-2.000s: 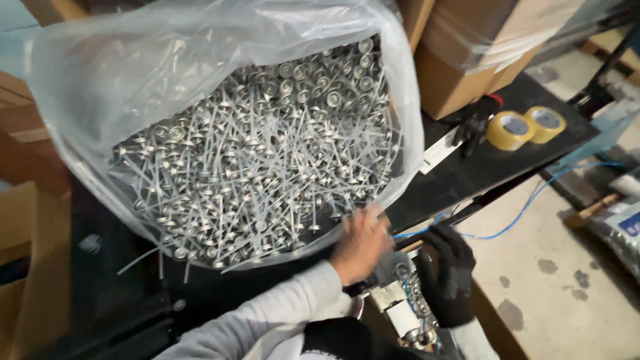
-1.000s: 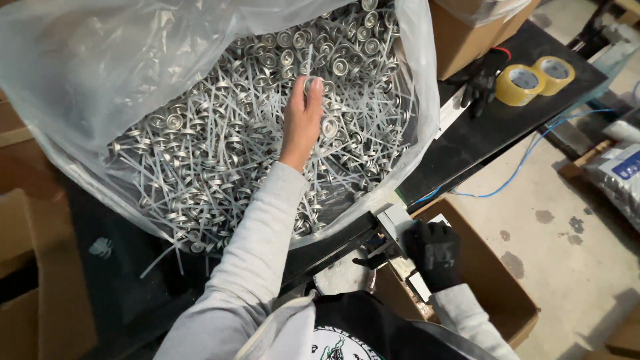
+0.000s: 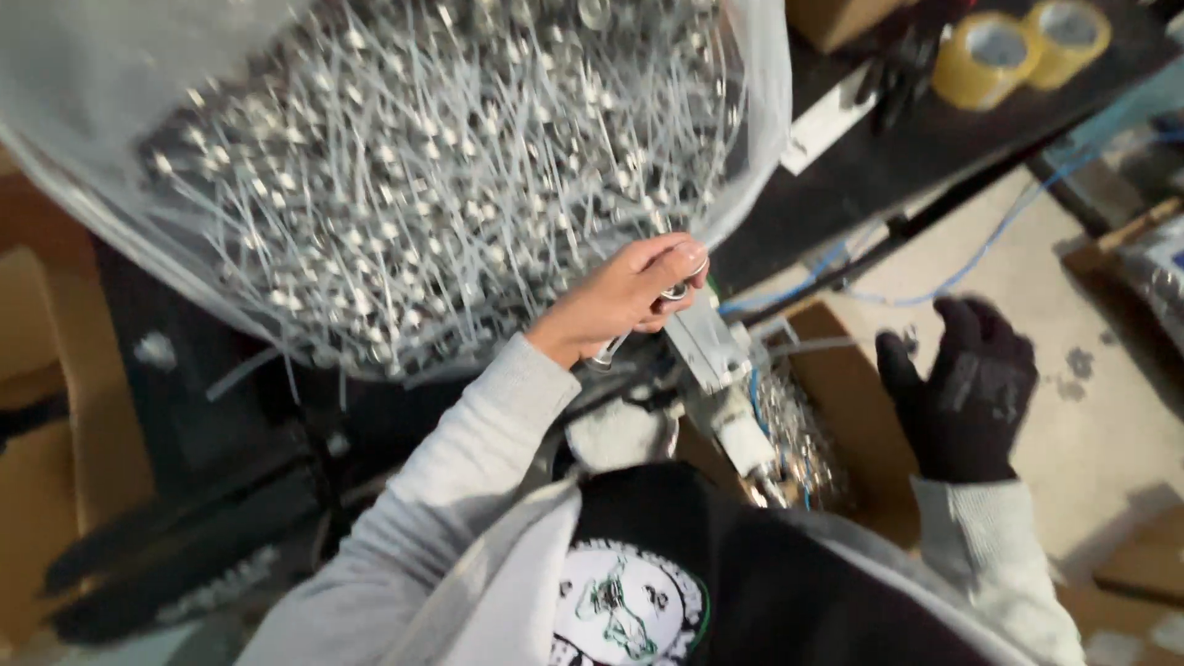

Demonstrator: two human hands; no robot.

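A large clear plastic bag [image 3: 758, 111] holds a heap of small metal valve-like caps with thin white tubes [image 3: 444, 185]. My bare left hand [image 3: 629, 291] is closed on a round metal cap [image 3: 680, 289] at the bag's near right edge, beside a grey metal fixture [image 3: 708, 342]. My right hand [image 3: 967, 388], in a black glove, is out to the right with thumb and fingers apart. A thin white tube [image 3: 823, 344] with a small end piece reaches from the fixture toward its thumb; whether the fingers touch it is unclear.
Below the fixture, a cardboard box [image 3: 860, 416] contains many metal pieces with tubes. Two rolls of yellow tape [image 3: 985, 60] lie on the black table [image 3: 832, 199] at upper right. A blue cable [image 3: 971, 264] runs past the table edge. Another cardboard box [image 3: 102, 370] stands at left.
My left hand has moved from the heap to the fixture beside the bag's edge. My gloved right hand has moved away from the fixture, to the right.
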